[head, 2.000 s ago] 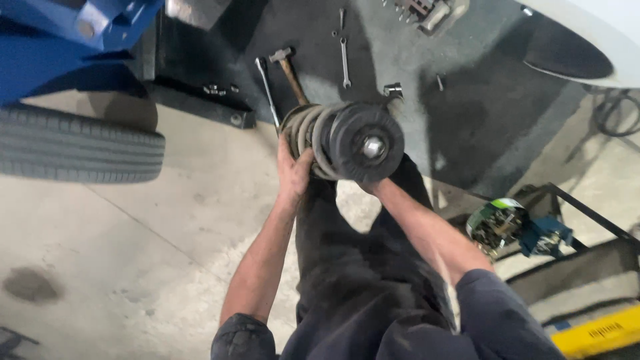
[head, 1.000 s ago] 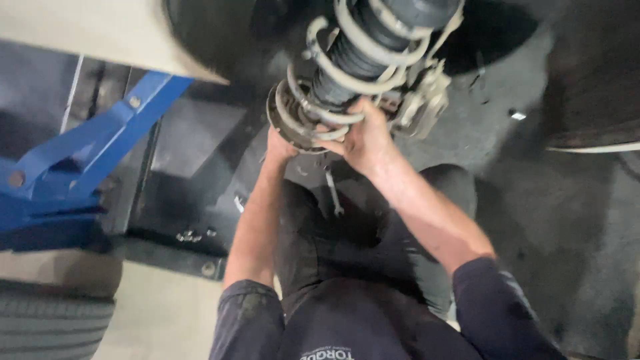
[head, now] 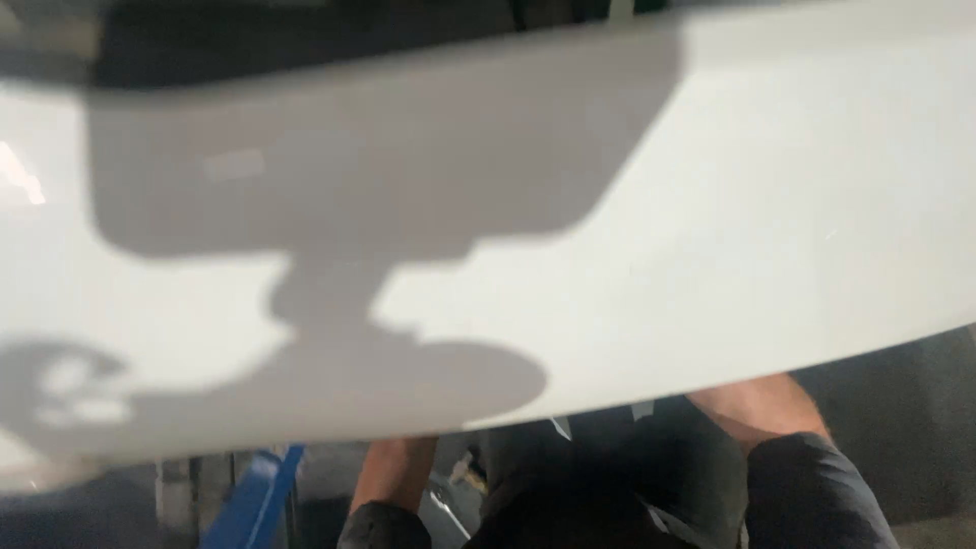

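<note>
A white car body panel (head: 686,229), probably a fender, fills most of the view, with a dark shadow across it. Both my forearms reach up under its lower edge, the left one at lower centre and the right one at lower right. My left hand and my right hand are hidden behind the panel, so what they hold cannot be seen. The coil spring and strut are out of sight as well.
The blue arm of a lift (head: 255,496) stands at lower left. A shiny metal tool (head: 450,511), perhaps a wrench, lies on the floor between my left forearm and my legs. Dark floor shows at lower right.
One second ago both hands held the coil spring strut in plain view; now the white panel covers hands and strut. The view has moved in close over the panel.
</note>
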